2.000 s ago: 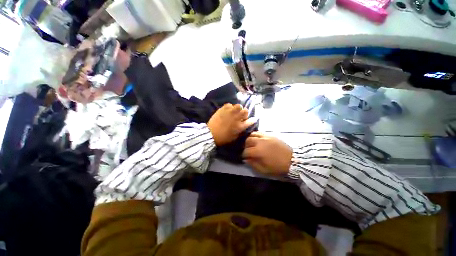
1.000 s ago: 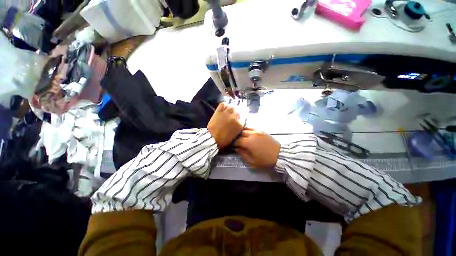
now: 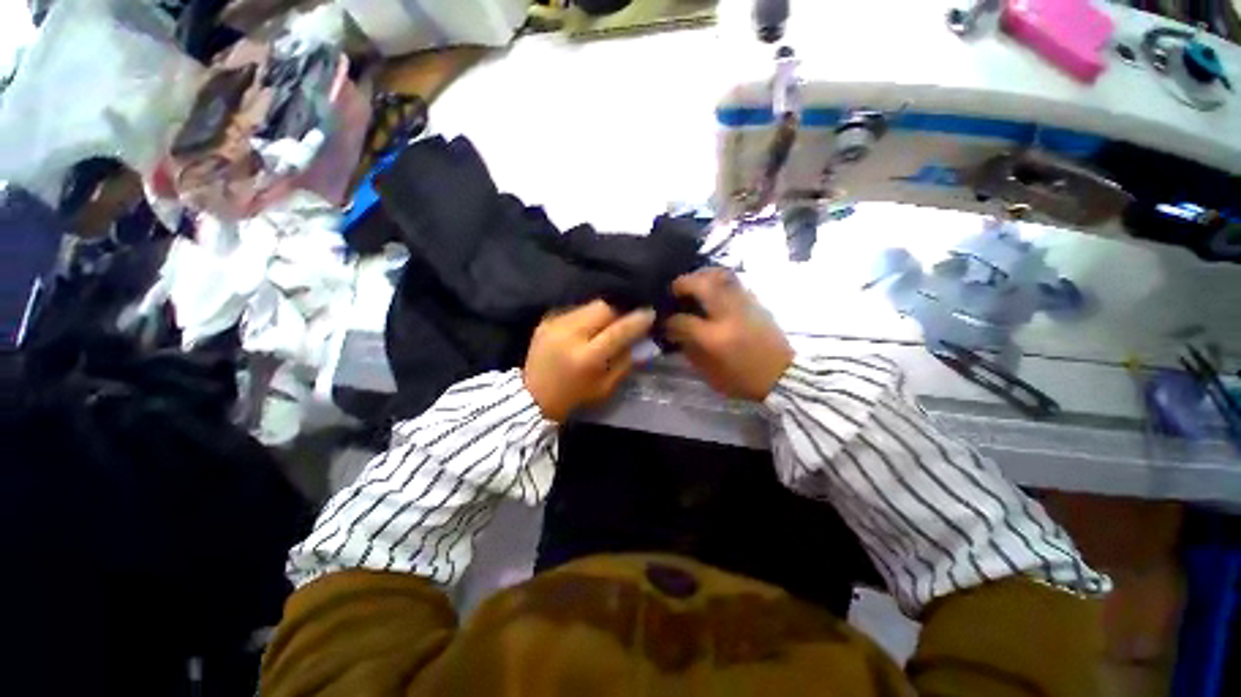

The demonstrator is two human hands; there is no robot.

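Observation:
A black garment piece (image 3: 504, 259) lies bunched left of the needle and reaches under both hands. My left hand (image 3: 585, 357) grips its front edge with the fingers bent. My right hand (image 3: 728, 334) pinches the cloth just beside it, below the presser foot (image 3: 721, 242). The fingertips are partly hidden in the dark cloth. The white sewing machine (image 3: 912, 157) with a blue stripe stands behind and to the right. The cloth reaches close to the presser foot; whether it lies under it I cannot tell.
Slim dark snips (image 3: 998, 377) and a grey-blue cloth scrap (image 3: 1000, 283) lie right of the needle. White scraps (image 3: 259, 286) and a pinkish scrap basket (image 3: 347, 130) are at left. A black heap (image 3: 123, 531) lies lower left. A pink block (image 3: 1059, 34) sits on the machine.
The hands have moved slightly apart and now hold the cloth's edge from both sides. More of the black cloth is bunched up near the needle. The camera view has also shifted.

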